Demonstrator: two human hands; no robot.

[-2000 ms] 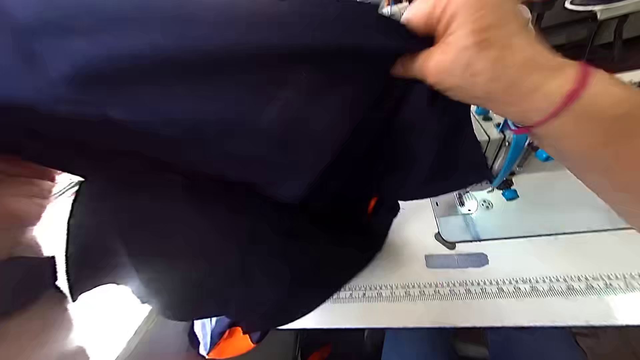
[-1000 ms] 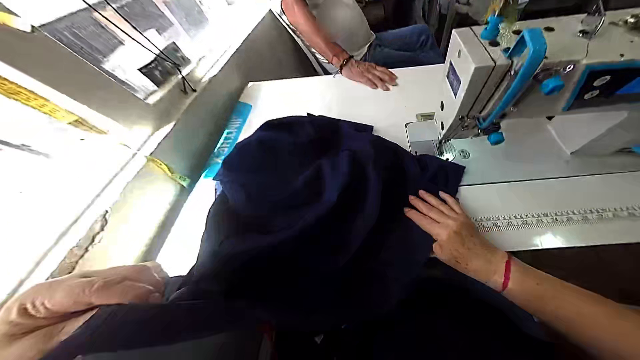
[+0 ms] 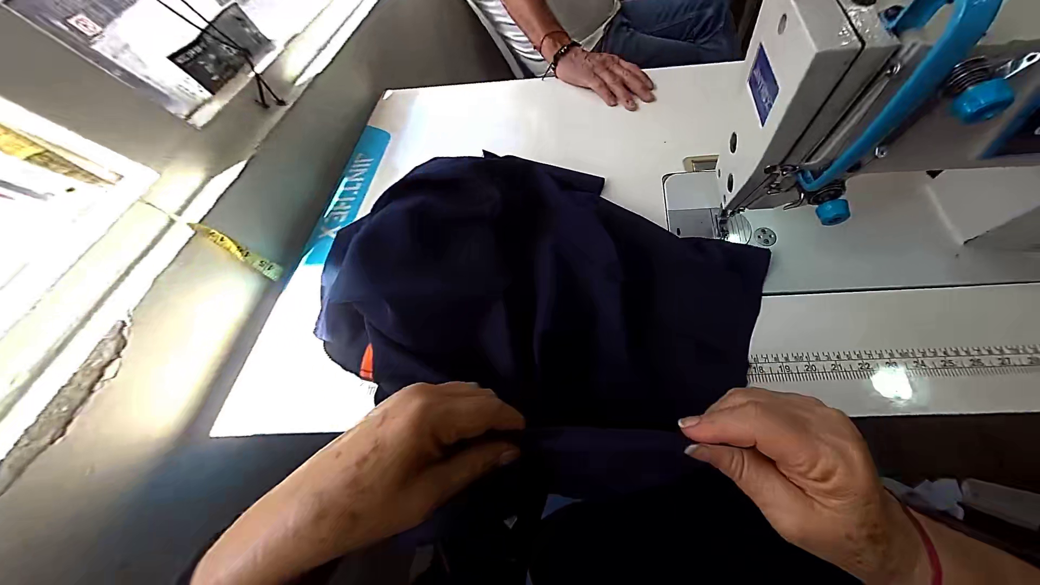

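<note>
Navy blue fabric (image 3: 520, 284) lies bunched across the white sewing table, its right corner just in front of the needle area of an industrial sewing machine (image 3: 812, 122). An orange bit (image 3: 367, 362) shows at its left edge. My left hand (image 3: 439, 455) pinches the fabric's near edge between thumb and fingers. To the right, my right hand (image 3: 788, 471) grips the same edge between thumb and forefinger, with a dark strip of cloth stretched between both hands. The cloth's lower part hangs over the table's front edge, in shadow.
Another person's hand (image 3: 605, 75) rests on the table's far edge. A measuring scale (image 3: 894, 366) runs along the front right. A yellow tape measure (image 3: 236, 250) lies on the ledge at left, beside the window wall. A blue printed strip (image 3: 349, 195) marks the table's left side.
The fabric, held up in front of the view two seconds ago, now lies on the table. Since one second ago, my right hand has gone from lying flat on it to pinching its near edge.
</note>
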